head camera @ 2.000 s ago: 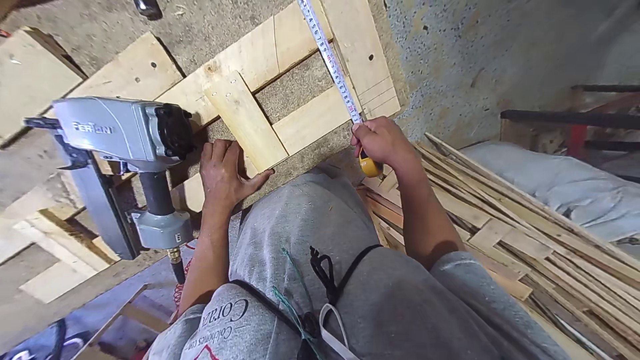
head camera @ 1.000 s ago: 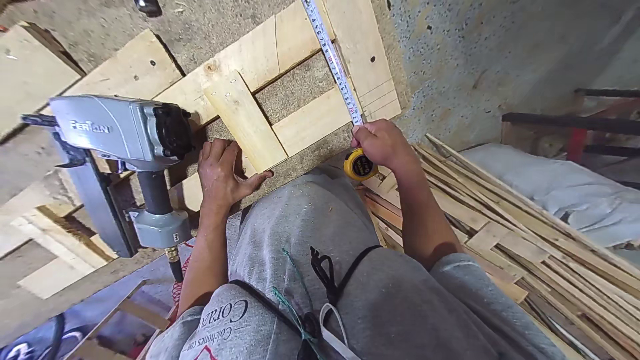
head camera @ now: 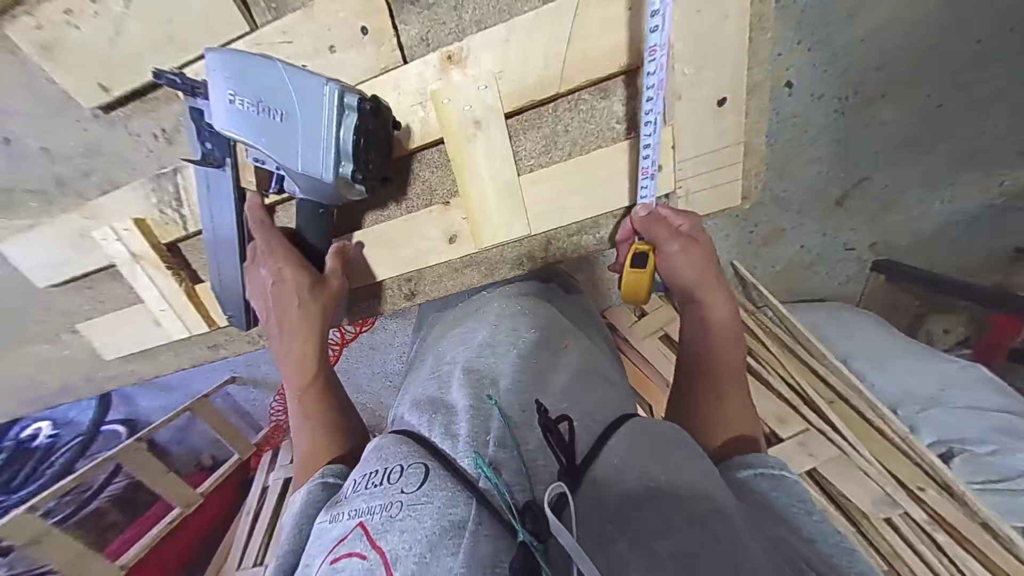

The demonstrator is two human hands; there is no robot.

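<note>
My left hand (head camera: 292,280) is wrapped round the black handle of a grey pneumatic nail gun or stapler (head camera: 280,120), which lies over wooden boards at the left. My right hand (head camera: 672,248) grips a tape measure by its extended blade (head camera: 652,104), beside the yellow case (head camera: 638,276). The blade runs up across a flat wooden frame, near its right-hand board (head camera: 708,96), which bears several pencil lines. A short wooden crosspiece (head camera: 484,160) joins the frame's two long boards, with fastener heads showing at its upper end.
The frame rests on a worktable with a particleboard-like edge (head camera: 552,248). A coiled red air hose (head camera: 276,416) hangs below the tool. Long wooden strips (head camera: 864,432) are stacked at the lower right, next to a pale sack or cloth (head camera: 904,368). A slatted wooden frame (head camera: 152,472) stands lower left.
My left hand has left the lower edge of the frame and taken hold of the tool's handle. The tool sits farther right against the boards. My right hand stays on the tape.
</note>
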